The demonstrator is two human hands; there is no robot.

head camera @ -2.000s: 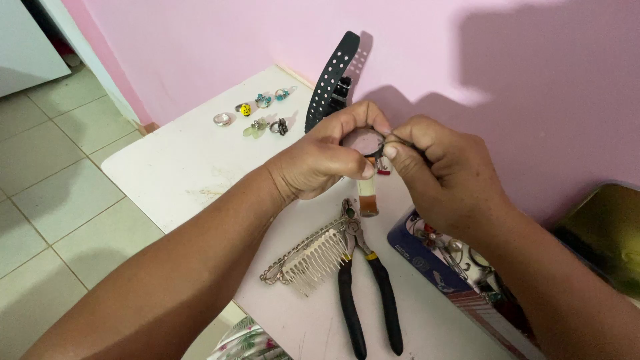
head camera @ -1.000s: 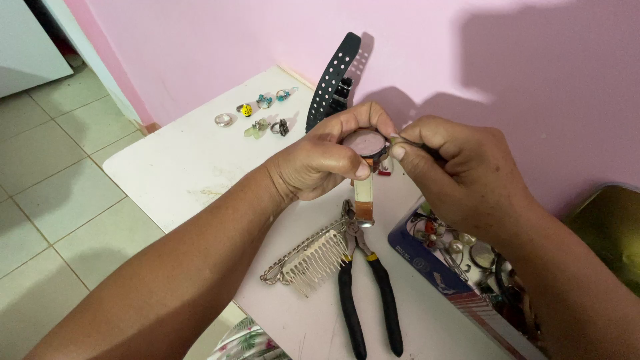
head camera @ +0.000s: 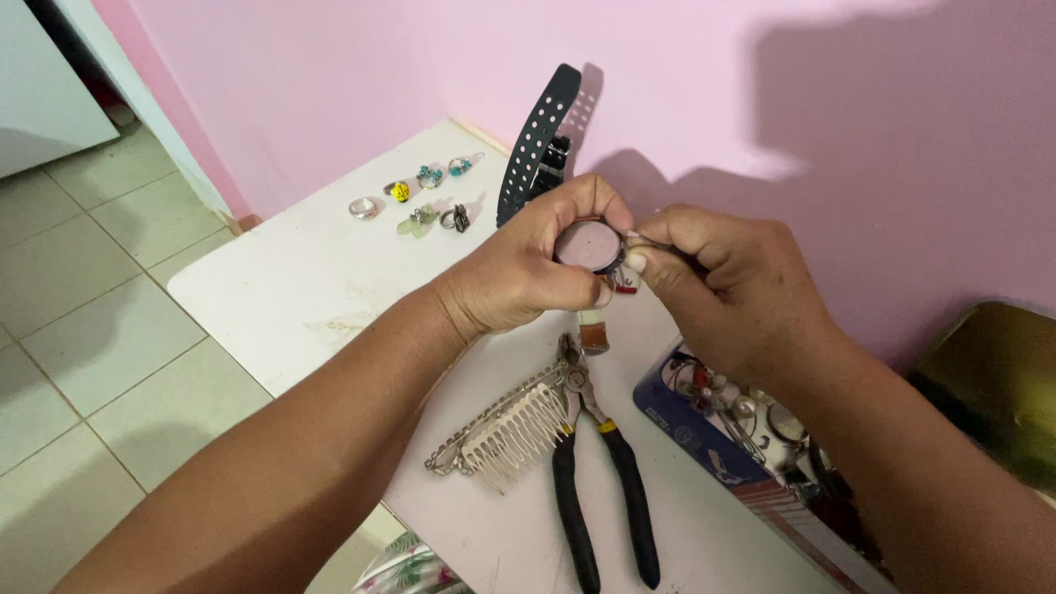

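Note:
My left hand [head camera: 536, 256] grips a round, dark-rimmed watch case [head camera: 589, 245] between thumb and forefinger. At the case's right edge, my right hand [head camera: 718, 280] pinches a small, thin dark piece whose kind I cannot tell. A brown and cream strap piece [head camera: 593, 330] shows just below my left thumb. Pliers with black handles [head camera: 606, 487] lie beneath the hands, their jaws beside a decorative hair comb [head camera: 520, 433]. Behind my left hand a black perforated strap [head camera: 540, 140] stands against the pink wall.
Several rings [head camera: 429, 176] lie on the white table [head camera: 272, 289] at the back left. A blue tin [head camera: 701, 437] full of jewellery pieces sits at the right, partly under my right forearm. A gold-coloured container [head camera: 982, 388] stands beyond it.
The watch case has tilted slightly in my left hand, and the strap piece below it has shifted. Both hands stay in nearly the same place.

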